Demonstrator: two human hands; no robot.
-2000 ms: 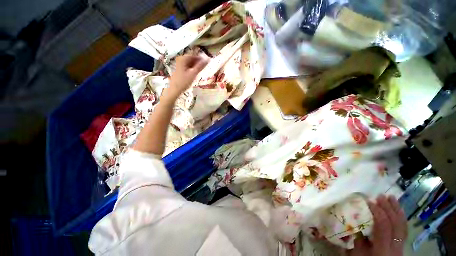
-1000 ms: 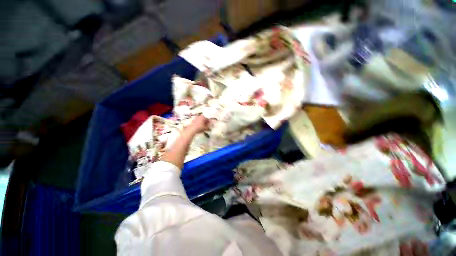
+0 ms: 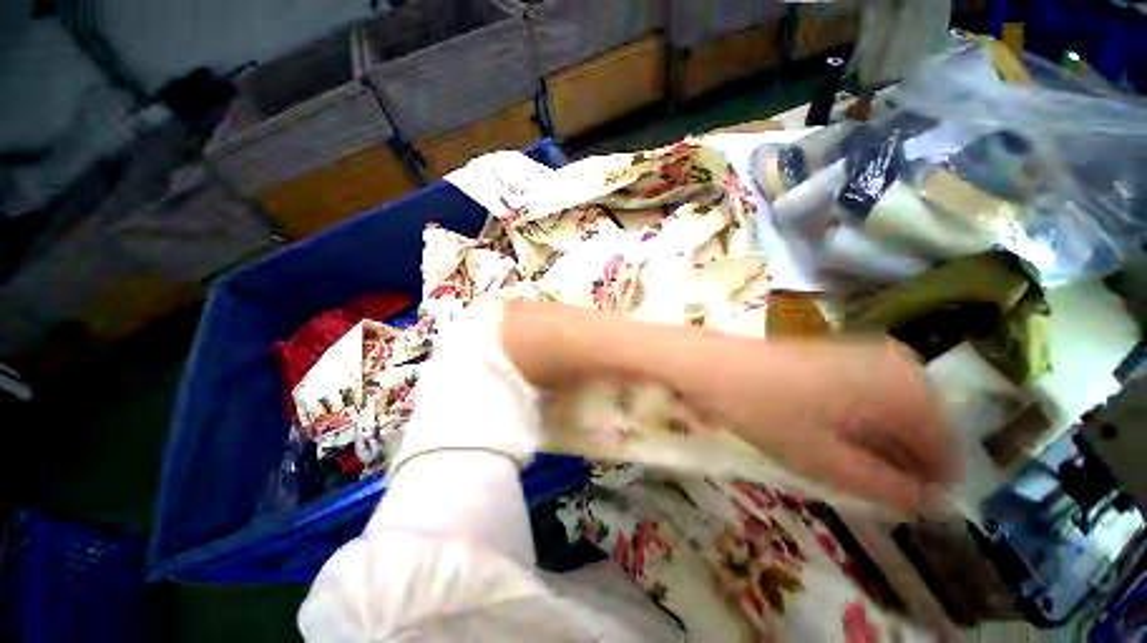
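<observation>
My left hand (image 3: 881,421) is blurred and reaches across to the right, over the table edge. Its fingers look closed on a blurred floral cloth piece (image 3: 629,421) that trails under the forearm. More floral cloth (image 3: 755,553) with red-pink flowers lies below the hand, towards my lap. A heap of floral pieces (image 3: 604,258) fills the right part of a blue crate (image 3: 252,377) and hangs over its rim. My right hand is out of view.
Red cloth (image 3: 333,339) lies in the crate. An olive-green bundle (image 3: 956,302) and clear plastic bags (image 3: 1069,189) lie on the table at the upper right. Metal machine parts (image 3: 1050,528) show at the right. Another blue crate (image 3: 69,572) stands at the lower left.
My left hand has moved from the crate's heap to the right, with a floral piece trailing from it. The large floral cloth now sits lower. My right hand, seen at first, is out of view.
</observation>
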